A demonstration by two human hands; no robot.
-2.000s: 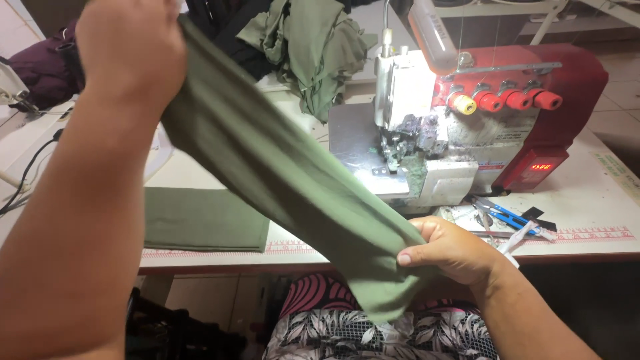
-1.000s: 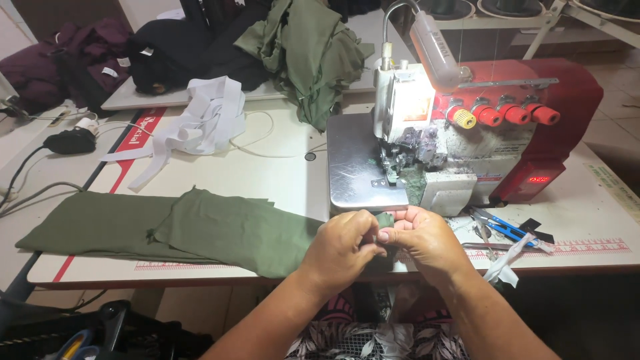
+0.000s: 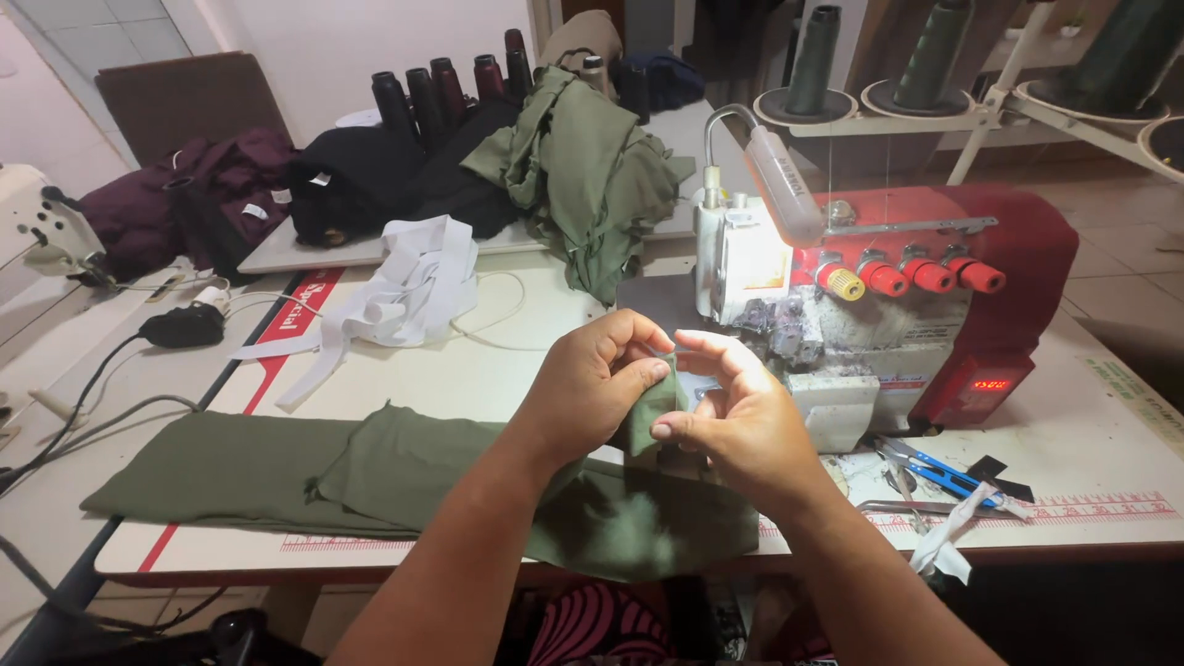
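Note:
My left hand (image 3: 601, 388) pinches an edge of olive green fabric (image 3: 655, 407) between thumb and fingers, in front of the overlock sewing machine (image 3: 879, 305). My right hand (image 3: 740, 416) is at the right side of the same edge, thumb and fingers around it; whether they grip it cannot be told. The rest of the green cloth drapes below my hands and runs left along the table's front edge, where a smaller piece lies over a folded one (image 3: 213, 467). The machine's lamp (image 3: 782, 185) is lit. My hands partly hide the needle area.
White elastic strips (image 3: 407, 287) lie behind the cloth. Black garments (image 3: 398, 176), a green heap (image 3: 592, 166) and maroon garments (image 3: 222, 185) stand further back. Blue thread snips (image 3: 943, 472), tweezers (image 3: 906, 507) and a white scrap lie at the right front. A black plug adapter (image 3: 183, 326) with cables is at left.
The green fabric was stretched up between both hands two seconds ago; it now lies along the table front with one edge raised at my hands. The view has tilted up.

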